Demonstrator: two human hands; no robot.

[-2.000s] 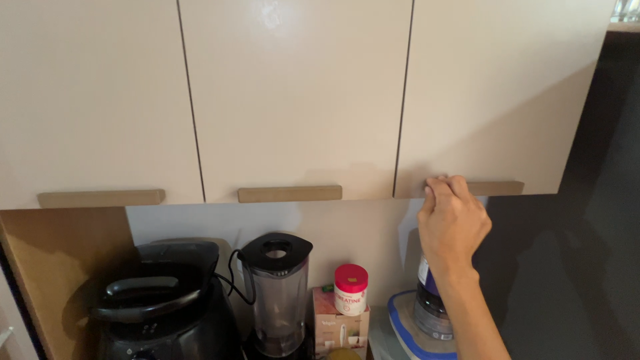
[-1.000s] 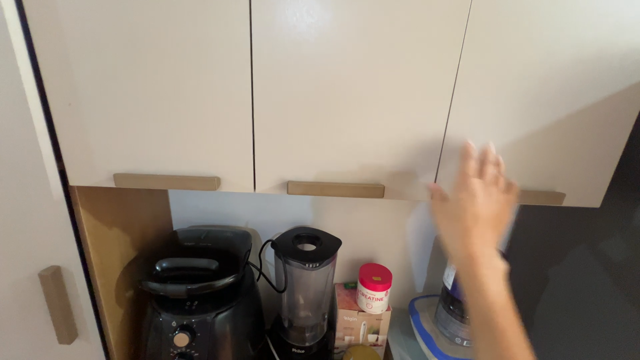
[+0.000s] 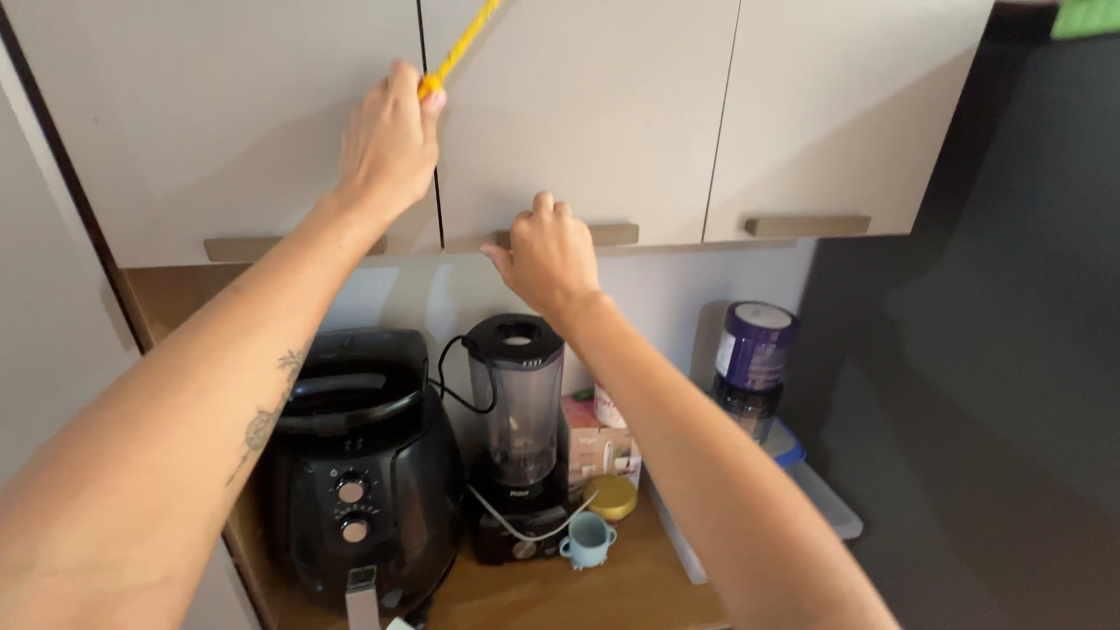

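Observation:
My left hand [image 3: 391,136] is raised in front of the upper cabinet doors, closed around a yellow braided cord [image 3: 468,39] that runs up out of view. Lower and to the right, my right hand [image 3: 549,249] has its fingers hooked over the wooden handle [image 3: 617,234] of the middle cabinet door [image 3: 586,114]. That door is shut. On either side are the handles of the left door [image 3: 245,249] and the right door [image 3: 807,227].
Below stand a black air fryer [image 3: 367,472], a blender [image 3: 521,411], a box [image 3: 598,446], a gold lid [image 3: 611,497], a light blue two-handled cup [image 3: 588,541] and a purple tub [image 3: 756,348]. A dark panel [image 3: 971,350] rises at right.
My left hand has come into view with the yellow cord. My right hand has moved left from near the right door's handle to the middle door's handle.

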